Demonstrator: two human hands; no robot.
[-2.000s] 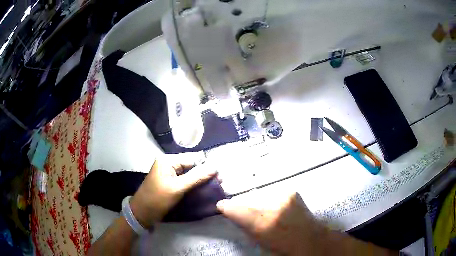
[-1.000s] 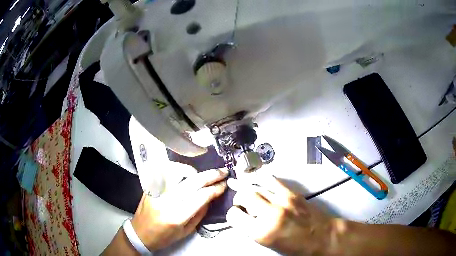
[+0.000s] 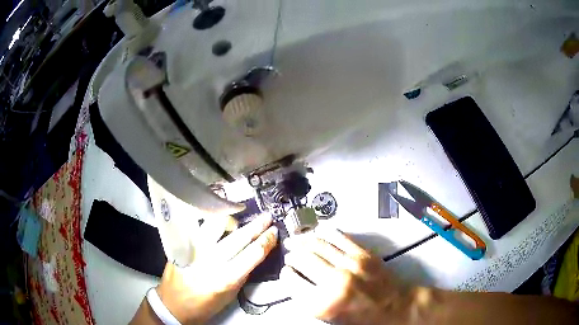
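Observation:
A dark fabric piece (image 3: 270,263) lies on the machine bed, its far end at the presser foot (image 3: 277,212) of the white sewing machine (image 3: 330,95). My left hand (image 3: 219,270) lies flat on the fabric's left side, fingertips close to the foot. My right hand (image 3: 336,273) is at its right edge, fingers bent, just in front of the pale block (image 3: 301,220). Glare hides the exact fingertip contact. A dark curved strip (image 3: 124,236) lies left of my left hand, partly behind the machine head. A thin dark loop (image 3: 257,306) trails in front of the fabric.
Thread snips (image 3: 444,222) with blue and orange handles lie at the right, beside a small grey plate (image 3: 388,200). A black smartphone (image 3: 481,166) lies beyond them. A round metal disc (image 3: 324,204) sits right of the foot. Brown red-printed board (image 3: 57,254) is at the left.
From two seconds ago, both hands have moved forward with the fabric to the foot. Over the last second the view has shifted slightly and the hands stay beside the needle area.

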